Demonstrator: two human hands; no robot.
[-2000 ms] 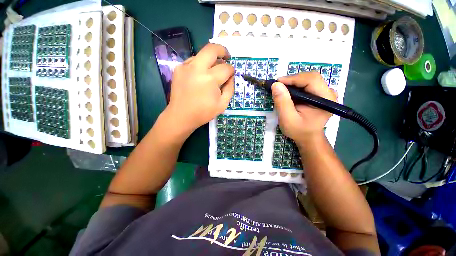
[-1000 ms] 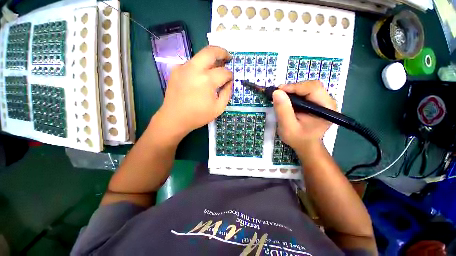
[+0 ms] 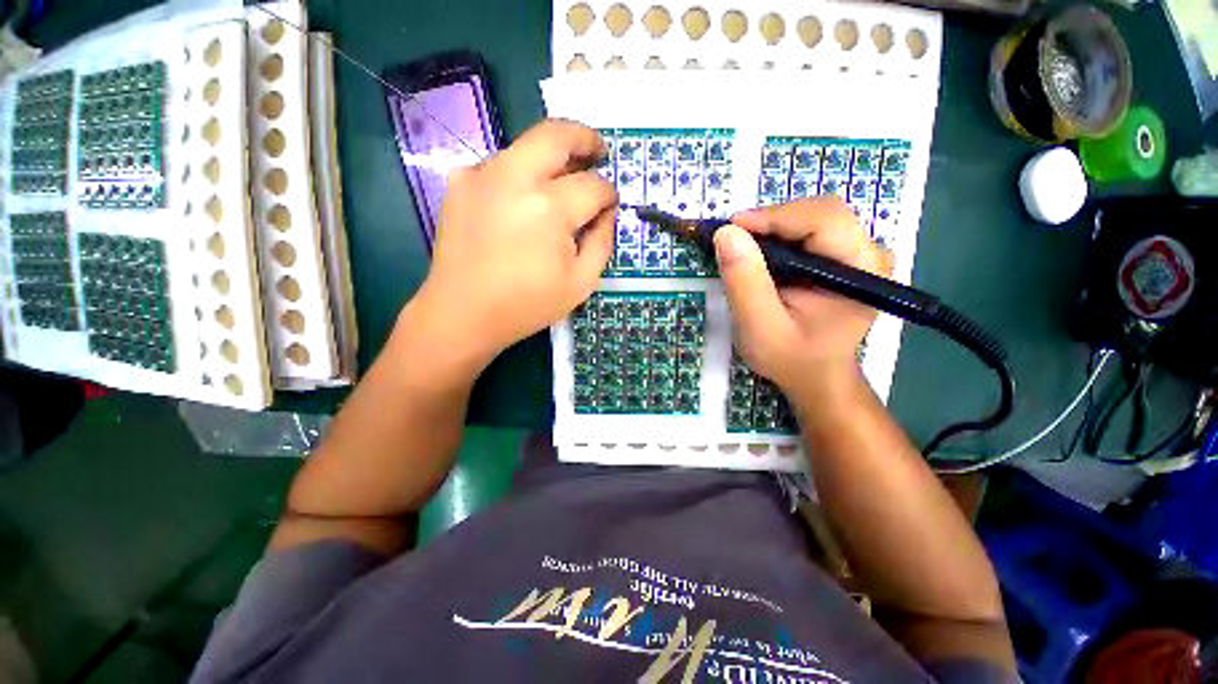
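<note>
A white tray [image 3: 715, 104] with round tan holes along its far edge lies in front of me and carries green PCB panels. My right hand [image 3: 801, 287] grips a black soldering iron [image 3: 855, 278] like a pen. The iron's tip points left, at the upper left PCB panel [image 3: 688, 167]. My left hand [image 3: 524, 241] is over that panel's left edge, its fingers pinched on thin solder wire [image 3: 361, 64] that runs off to the upper left. The pinch point is hidden by the fingers. My right hand partly covers the right panels.
A phone [image 3: 448, 134] with a lit screen lies left of the tray. A stack of white trays [image 3: 274, 201] stands farther left. At the right are a round tin [image 3: 1069, 80], a green roll [image 3: 1126, 144], a white cap [image 3: 1053, 185] and a black box [image 3: 1151, 274] with cables.
The iron's tip has shifted slightly left along the panel's middle. The tray appears slightly nearer and farther left in view. Both hands keep their grips.
</note>
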